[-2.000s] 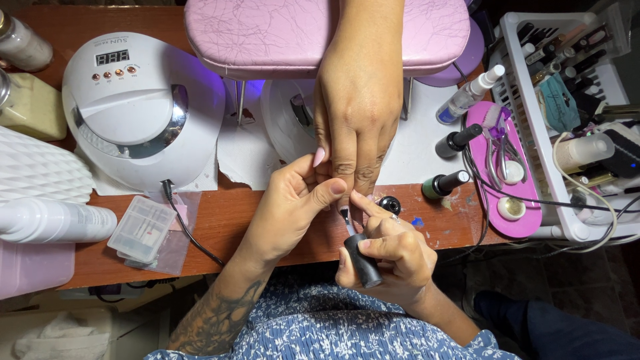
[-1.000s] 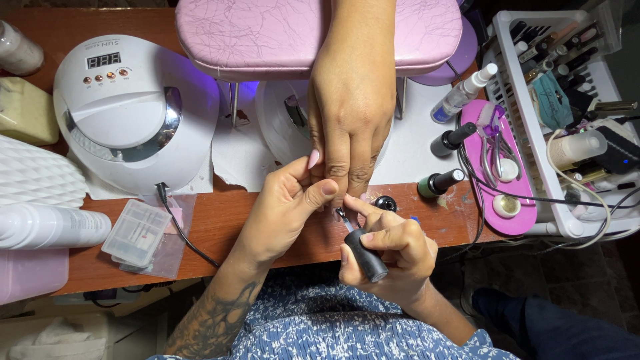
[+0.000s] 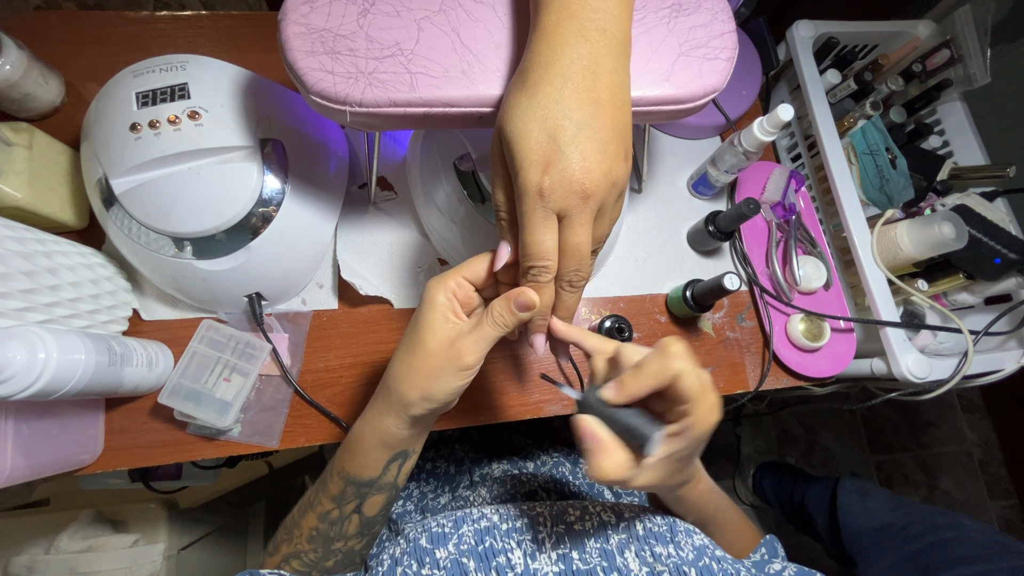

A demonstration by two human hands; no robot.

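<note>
Another person's hand (image 3: 564,176) reaches down over a pink padded armrest (image 3: 416,60), its nails pink. My left hand (image 3: 456,328) holds a finger of that hand between thumb and fingers. In my right hand (image 3: 656,416) is the black cap of a nail polish brush (image 3: 620,420), slightly blurred, its bristles pointing left just below the other person's fingertips. My right index fingertip touches or nearly touches one of those fingers. An uncapped black polish bottle (image 3: 615,327) stands on the wooden table just right of the fingers.
A white nail lamp (image 3: 212,184) stands at the left, near a clear plastic case (image 3: 214,374). To the right are a spray bottle (image 3: 740,152), two capped polish bottles (image 3: 722,224) (image 3: 702,294), a pink tray (image 3: 800,320) with nippers, loose cables and a white basket (image 3: 888,320) of supplies.
My right hand has drawn the brush back from the nail, toward my body and to the right. My left hand still holds the other person's finger.
</note>
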